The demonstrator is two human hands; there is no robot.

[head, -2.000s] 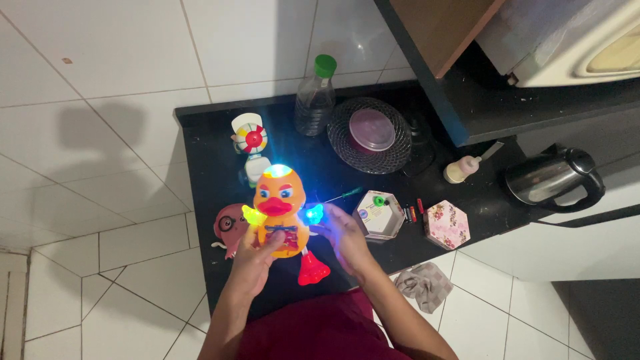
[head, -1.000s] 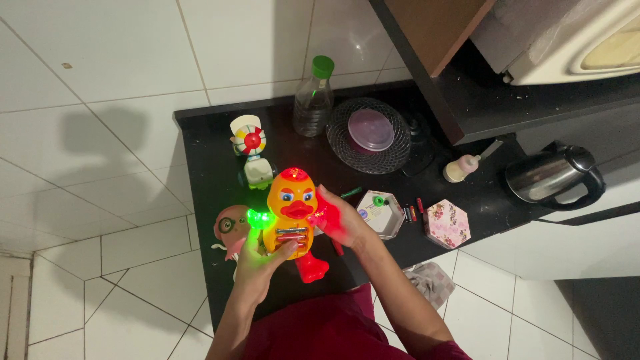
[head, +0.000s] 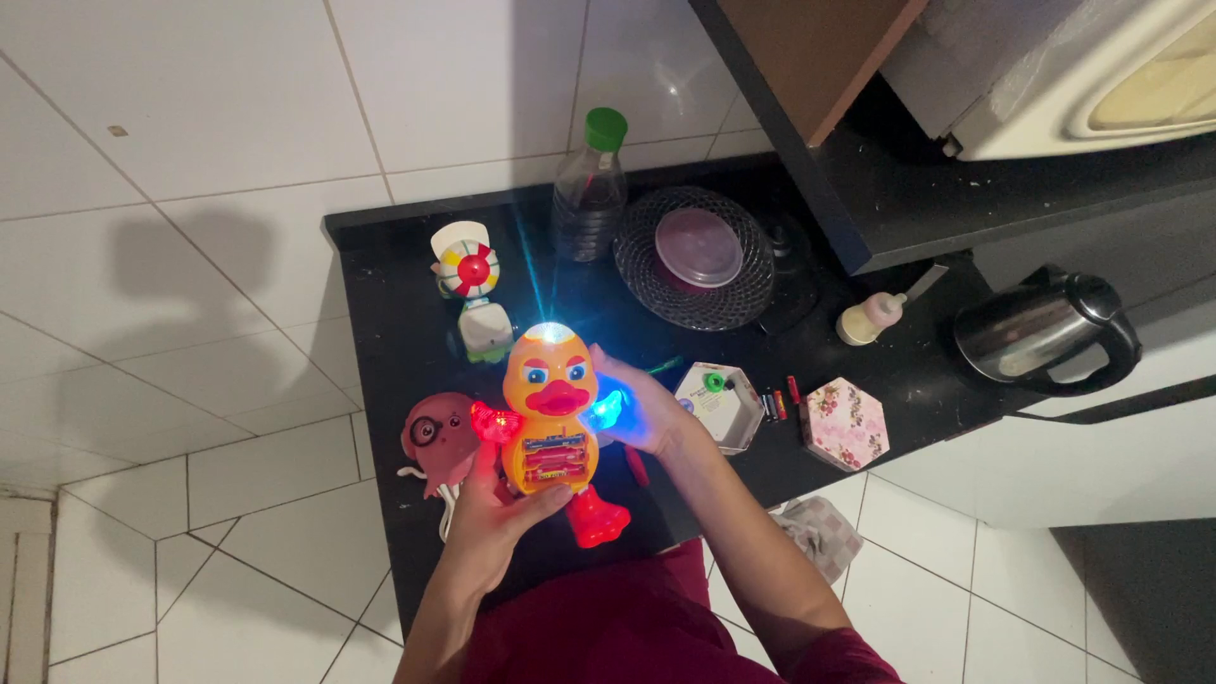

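Note:
A yellow plastic toy duck [head: 549, 380] with lit wings, a glowing head top and red feet is held upright over the black counter. Batteries [head: 556, 458] show in the uncovered compartment on its belly. My left hand [head: 494, 532] grips the duck's lower body, thumb along the bottom edge of the belly. At the duck's other side, my right hand [head: 646, 404] holds it behind the blue-lit wing, its fingers partly hidden. A pink octopus toy [head: 442, 437] lies beside my left hand. A red piece [head: 637, 467] lies near my right wrist.
Behind stand a white toy figure [head: 484, 328], a green-capped bottle [head: 589, 204] and a glass plate [head: 636, 275] with a lidded tub [head: 698, 249]. Rightward are an open hexagonal box [head: 750, 418], loose batteries [head: 779, 404], a floral lid [head: 844, 425], a small bottle [head: 866, 320] and an electric kettle [head: 1035, 328].
The duck's lights have changed colour: the wing by my left hand went from yellow to green to red, the other from blue to red to blue. Both hands still hold the duck.

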